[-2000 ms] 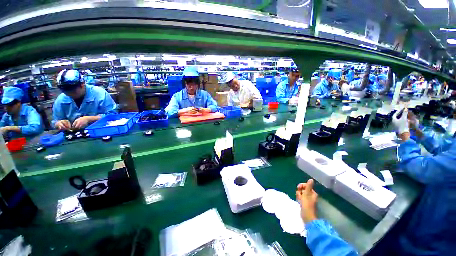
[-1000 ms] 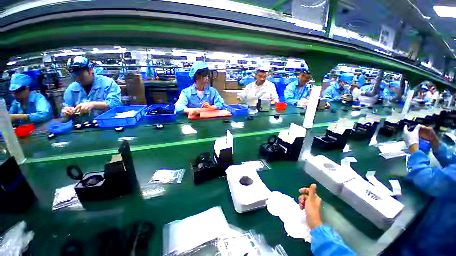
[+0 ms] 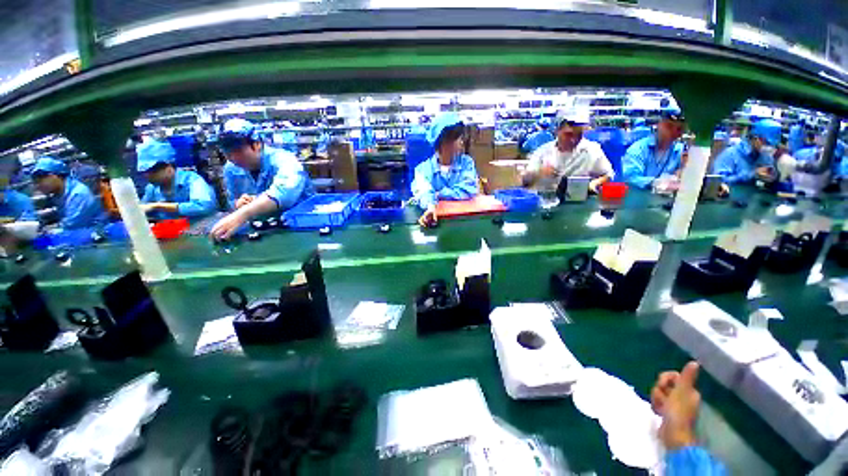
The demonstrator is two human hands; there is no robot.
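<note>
My right hand is at the lower right, beside the overlapping white round pieces. Its thumb is raised apart from the loosely bent fingers, and nothing shows in it. My left hand is not in view. A white stack with a round hole lies left of the round pieces. A flat stack of empty clear bags lies at the bottom centre. Filled clear bags overlap its right side and are cut off by the lower edge.
Black rings lie in a dark heap at lower left, beside crumpled clear plastic. Open black boxes stand along the green bench, with bagged slips between them. Longer white blocks lie right of my hand. Several workers sit opposite.
The view has turned left, so the bench items and my right hand appear farther right. My right hand stays beside the round pieces. A worker opposite at left has reached an arm onto the bench.
</note>
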